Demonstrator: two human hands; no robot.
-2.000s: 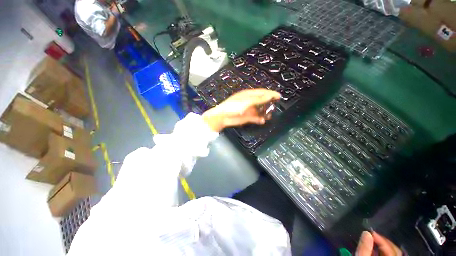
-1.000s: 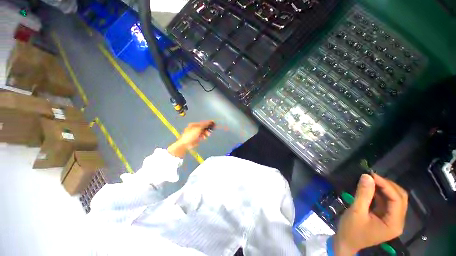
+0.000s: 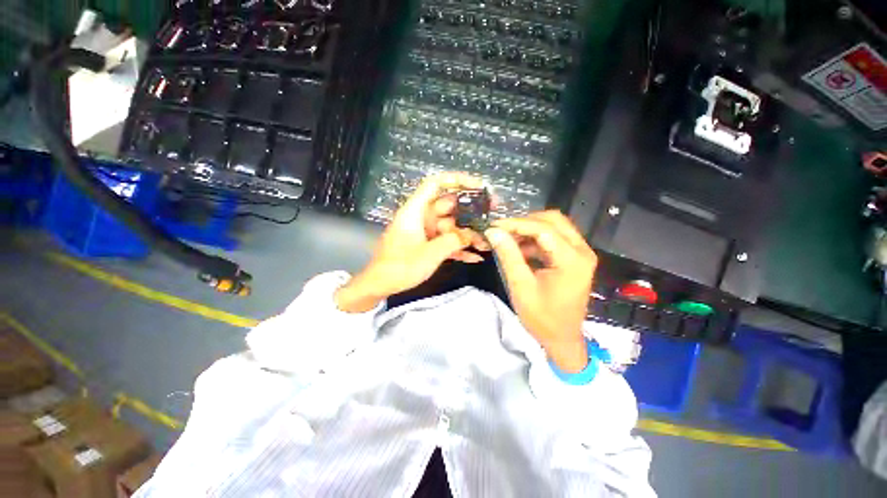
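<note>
A small dark module (image 3: 473, 208) with shiny edges is held in front of my chest, over the near edge of the clear blister tray (image 3: 477, 88). My left hand (image 3: 420, 238) grips the module from the left with thumb and fingers. My right hand (image 3: 547, 272), with a blue wrist band, has its thumb and index finger pinched at the module's lower right side. What the right fingertips pinch is too small and hidden to tell. The black blister tray (image 3: 229, 136) is at the left, with several pockets empty.
The black machine with its white-silver nest (image 3: 729, 115) is on the right. A red button (image 3: 637, 292) and a green button (image 3: 693, 308) are on its front edge. A black hose (image 3: 126, 209) hangs at the left. Blue bins (image 3: 778, 389) and cardboard boxes (image 3: 88, 443) are below the bench.
My left hand has come from the black tray, past the hose, to the centre with the module. My right hand has moved in to meet it. The view has turned toward the machine.
</note>
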